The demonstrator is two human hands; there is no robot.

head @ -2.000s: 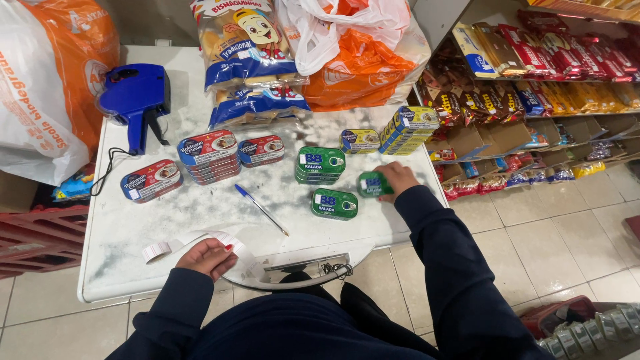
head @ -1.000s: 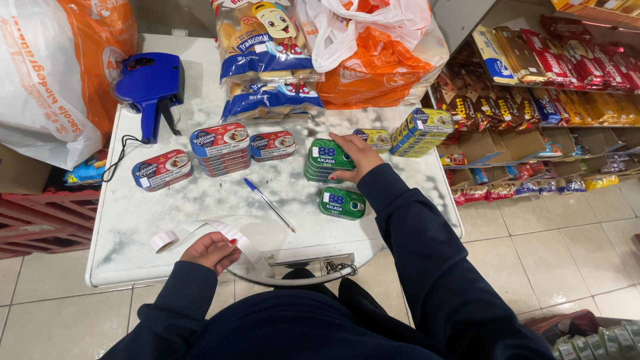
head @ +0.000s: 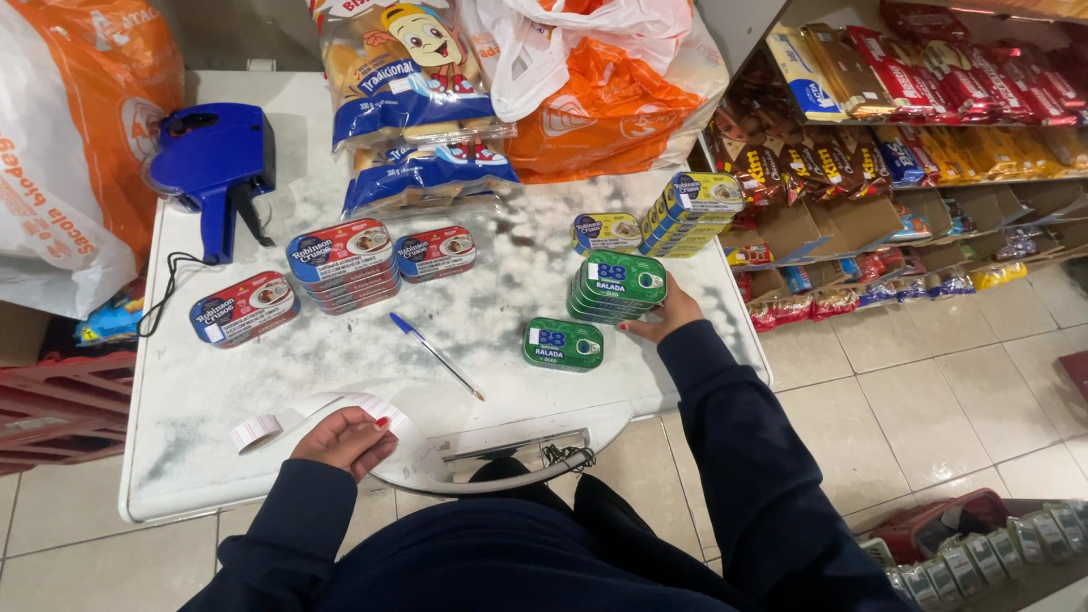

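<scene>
Pinched in my left hand is a strip of white price labels, its roll lying on the white worktop. My right hand grips the side of a stack of green sardine tins. In front of that stack a single green tin lies flat. Yellow tins are stacked behind, with one yellow tin beside them. Toward the left stand stacked red tins, a red tin on each side. A blue-capped ballpoint pen lies between the groups.
A blue price labeling gun with a black cord rests at the back left. Bread packages and plastic bags stand along the back. Another bag is at the left, shelves of chocolate at the right.
Two seconds ago my right hand held a green tin beside the front one; it then moved to the green stack, which is now taller. The hand has shifted to the stack's right side.
</scene>
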